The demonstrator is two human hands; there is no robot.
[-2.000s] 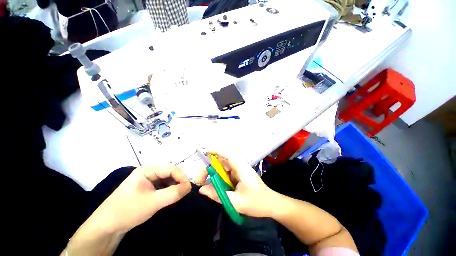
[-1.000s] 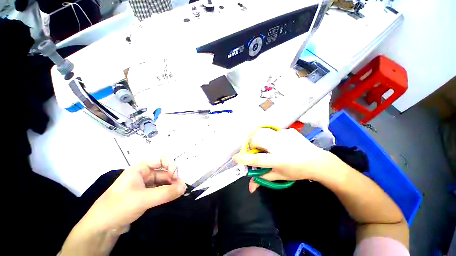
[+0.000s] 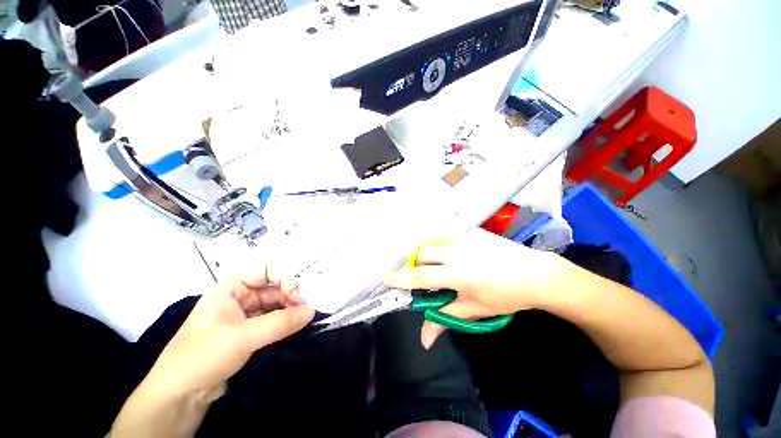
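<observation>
My right hand (image 3: 479,274) holds the fabric shears (image 3: 368,310) by their green and yellow handles. The blades are nearly closed and point left, their tips at the fingertips of my left hand (image 3: 248,321). My left hand pinches a small edge of the black fabric (image 3: 274,385), which lies over my lap and the table's left side. The exact cut point is small and partly hidden by the fingers. The needle area (image 3: 248,224) of the sewing machine head (image 3: 300,94) is beyond my left hand, with no hand on it.
Blue snips (image 3: 377,189) lie behind the hands. A dark flat case (image 3: 372,152), a shiny cluster with red bits (image 3: 458,150) and a brown square tag (image 3: 456,175) lie farther right. A red stool (image 3: 638,141) and blue bin (image 3: 685,299) stand at the right.
The shears first lay folded in my right hand near my left. They then swung out with blades open to the fabric edge, and the blades have now closed almost fully.
</observation>
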